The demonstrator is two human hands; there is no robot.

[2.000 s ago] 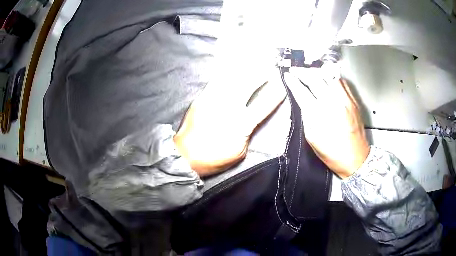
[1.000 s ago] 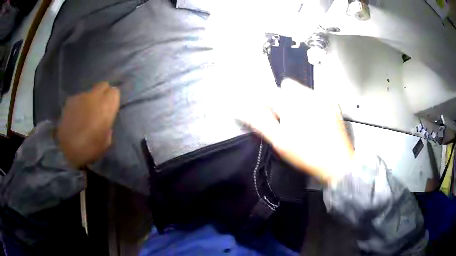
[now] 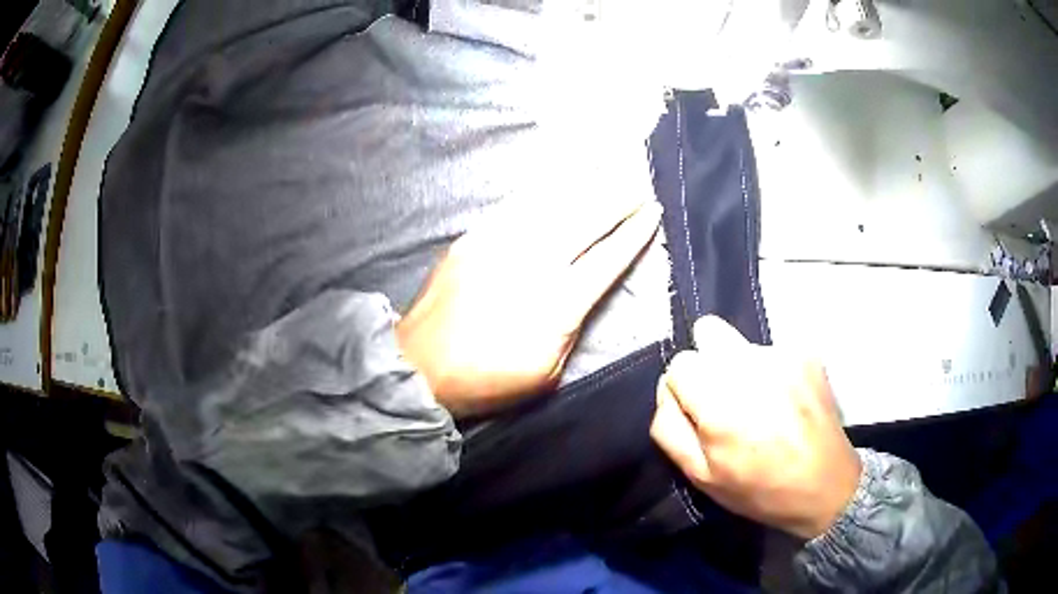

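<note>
The large dark garment body [image 3: 290,174] lies spread over the table on the left, its front part hanging toward my lap. A narrow black strip [image 3: 717,221] with pale stitch lines runs from the machine's foot area down to my right hand. My left hand [image 3: 528,308] lies flat on the cloth, fingertips at the strip's left edge; its fingers are washed out by glare. My right hand [image 3: 760,424] is closed on the strip's lower part, thumb and fingers bent. The presser foot and needle are lost in the glare.
The white machine head [image 3: 917,128] is at the upper right, with a round metal knob [image 3: 856,16] at the top. Small metal fittings [image 3: 1015,262] are at the right edge. A brown table edge [image 3: 72,174] and dark slim shapes [image 3: 26,238] are at far left.
My left hand was away at the left one second ago and is now flat beside the strip. My right hand has moved down the strip and closed on it, leaving more strip exposed.
</note>
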